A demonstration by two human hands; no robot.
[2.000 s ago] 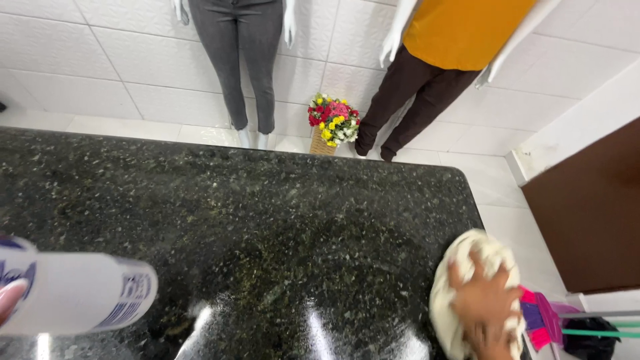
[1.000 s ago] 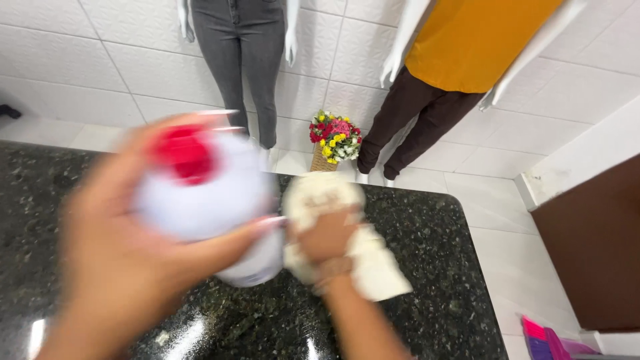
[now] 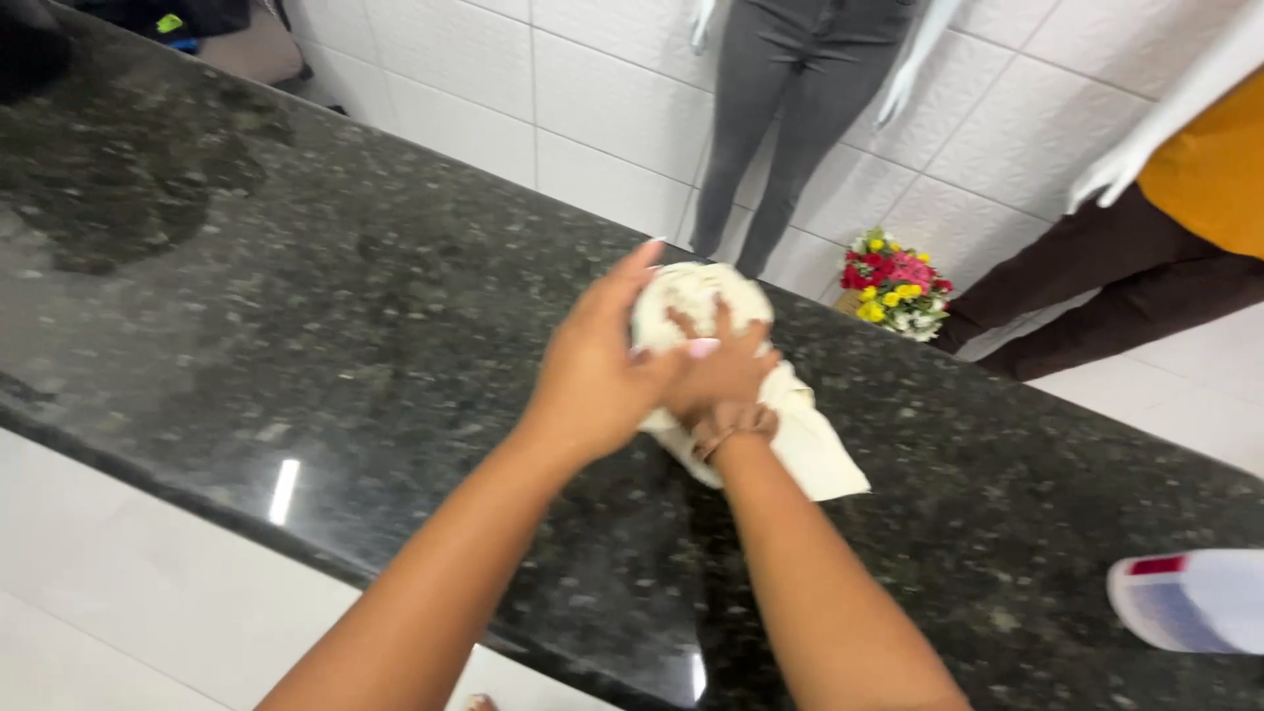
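Note:
My right hand (image 3: 721, 370), with a brown scrunchie at its wrist, presses on a bunched cream cloth (image 3: 825, 459) lying on the dark speckled granite countertop (image 3: 395, 326). One end of the cloth trails toward the lower right. My left hand (image 3: 602, 360) is beside the cloth with thumb and fingers apart, its thumb over the back of my right hand; it holds nothing. A white plastic bottle (image 3: 1210, 600) with red and bluish parts lies or stands at the right edge of the view, partly cut off.
Beyond the counter are mannequin legs in grey jeans (image 3: 780, 109) and a second mannequin in brown trousers (image 3: 1047, 276) and an orange top. A flower bouquet (image 3: 897, 284) sits between them. Dark items and a beige bag (image 3: 252, 49) are at the upper left.
My left hand has let go of the bottle, which is now at the right, and is against my right hand and the cloth. The view has swung left.

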